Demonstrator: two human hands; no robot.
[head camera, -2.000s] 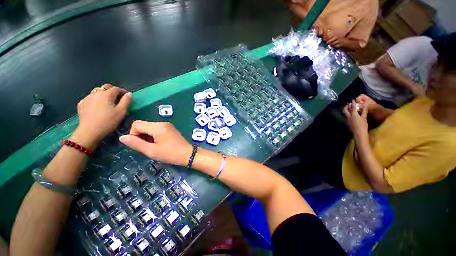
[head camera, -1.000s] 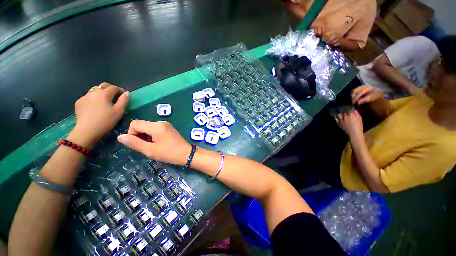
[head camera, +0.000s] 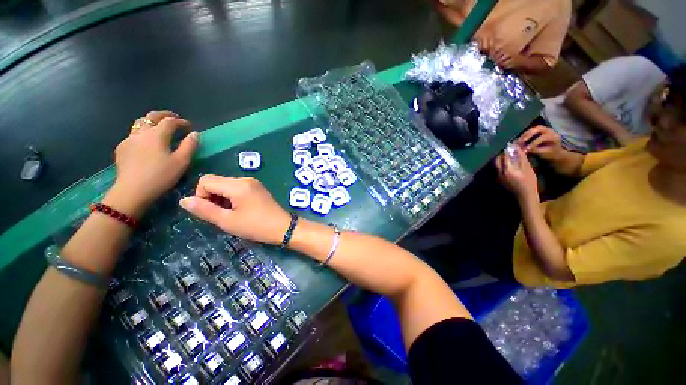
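Note:
My left hand (head camera: 154, 159) rests over the green edge strip at the left, fingers curled, with nothing visible in it. My right hand (head camera: 233, 210) is just right of it, above the top of the near blister tray (head camera: 289, 361); its thumb and fingertips are close together, and no held part can be made out. The near tray holds rows of dark modules with white faces (head camera: 259, 322). One white housing (head camera: 250, 160) lies alone right of my hands. A pile of white housings (head camera: 323, 179) lies further right. The second blister tray (head camera: 368, 124) holds smaller greenish-dark parts.
A small dark unit (head camera: 31, 165) lies on the dark conveyor belt (head camera: 226, 53). A black bundle (head camera: 449, 113) and a clear plastic heap (head camera: 496, 83) are at the bench's right end. A blue bin (head camera: 368, 331) holds clear pieces. Co-workers sit at right, one in a yellow shirt (head camera: 594, 218).
The small dark unit on the belt has shifted left. My hands have barely moved. The co-worker in yellow has moved their hands, which are together again.

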